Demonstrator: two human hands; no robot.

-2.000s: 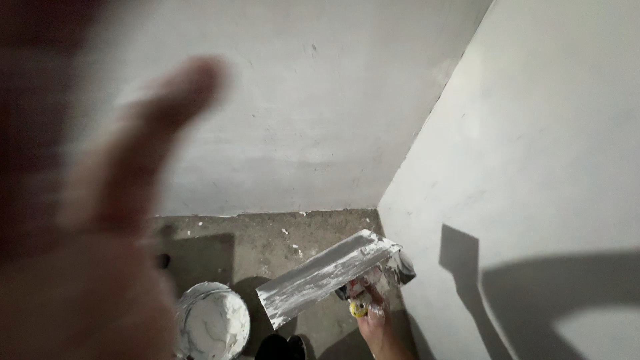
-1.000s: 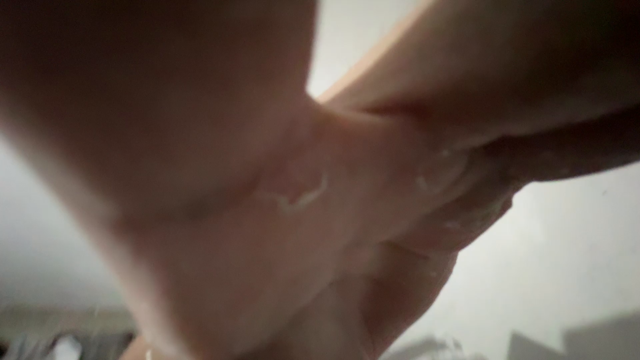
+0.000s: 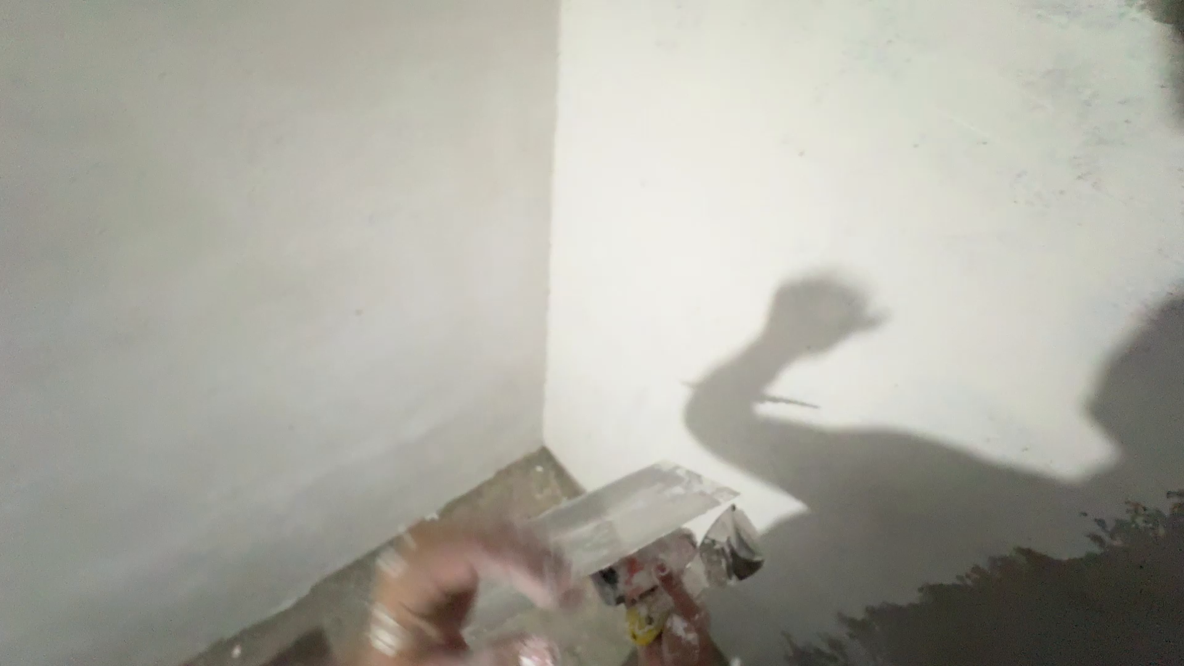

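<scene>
At the bottom centre, my right hand (image 3: 680, 620), smeared with white compound, grips a wide metal plastering blade (image 3: 638, 513) and a smaller putty knife (image 3: 731, 548) whose blade sticks out to the right. A yellow handle end (image 3: 645, 624) shows between its fingers. My left hand (image 3: 462, 592) is blurred, just left of the wide blade and overlapping its near end in view. Its fingers are curled with a gap between them and the thumb; nothing is plainly held in it.
A grey wall (image 3: 277, 277) and a bright white wall (image 3: 666, 231) meet in a corner. Arm shadows fall on the white wall, whose lower right holds a dark, ragged-edged area (image 3: 1036, 601). A strip of concrete floor (image 3: 504, 490) runs along the wall base.
My left hand has moved from close in front of the camera down beside the wide blade. The view has shifted up the corner, and the bucket of white compound has left it.
</scene>
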